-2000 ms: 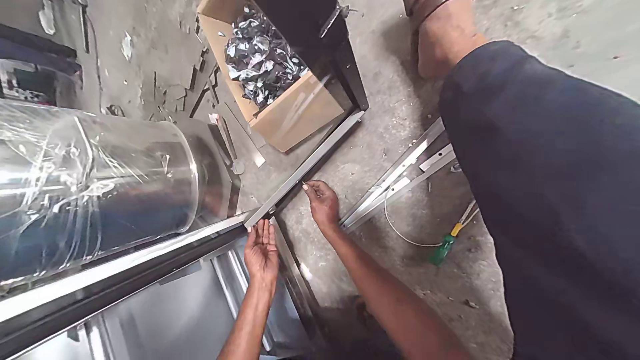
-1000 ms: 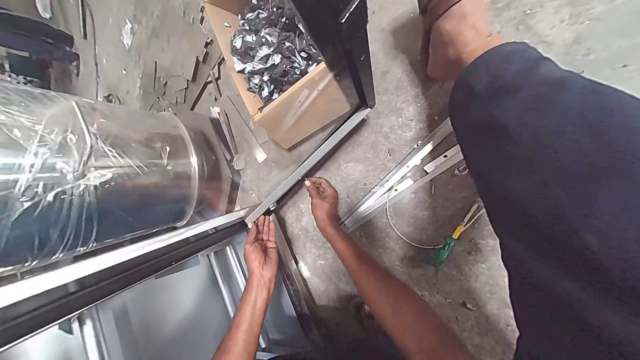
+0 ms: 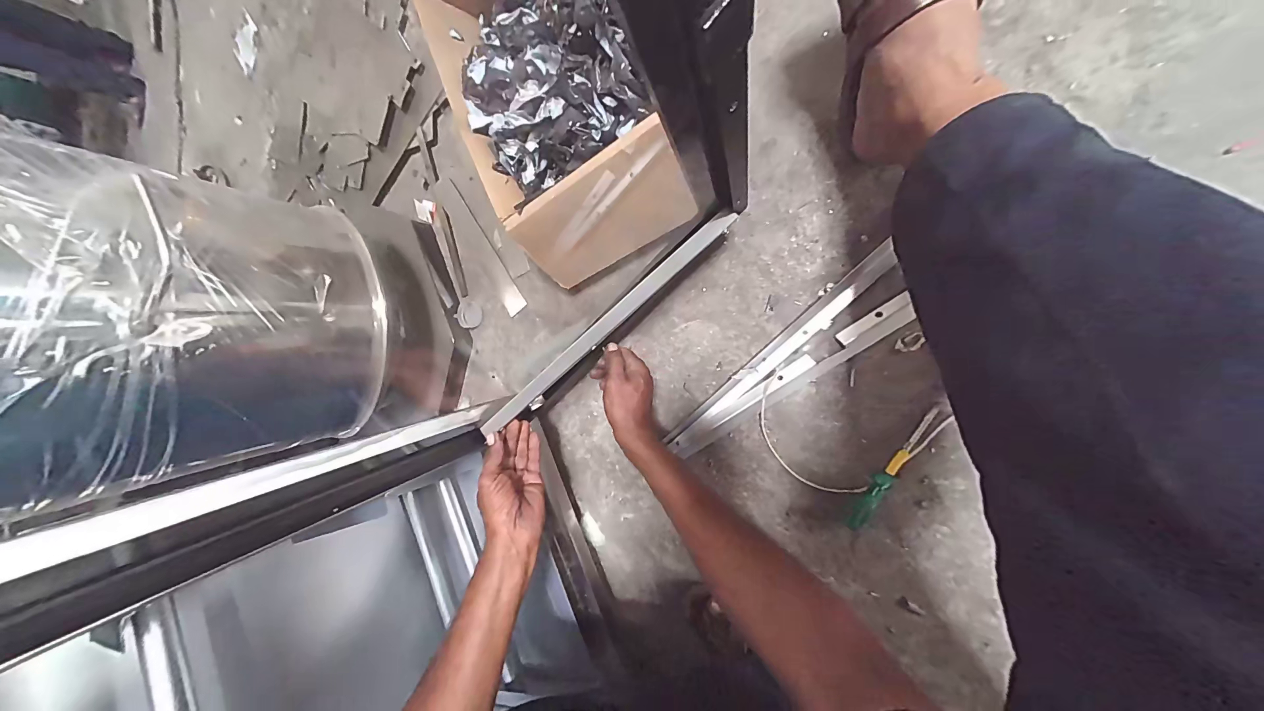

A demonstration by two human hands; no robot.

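Observation:
A narrow grey metal bar (image 3: 617, 316) runs diagonally from the corner of a metal frame (image 3: 247, 504) up to the foot of a black panel (image 3: 731, 109). Beneath the bar's lower left end is my left hand (image 3: 512, 484), palm up, its fingertips touching the end. My right hand (image 3: 626, 393) is at the bar's lower edge near its middle, fingers curled and thumb close to them; whether it pinches the edge is hard to tell. A small bright fitting (image 3: 537, 403) shows between the two hands, under the bar.
A cardboard box (image 3: 602, 217) of crumpled dark shiny film stands behind the bar. At left lies a large film-wrapped metal cylinder (image 3: 197, 316). Metal strips (image 3: 790, 365) and a green-handled tool (image 3: 869, 499) with a cable lie on the floor at right, near a trousered leg (image 3: 1076, 346).

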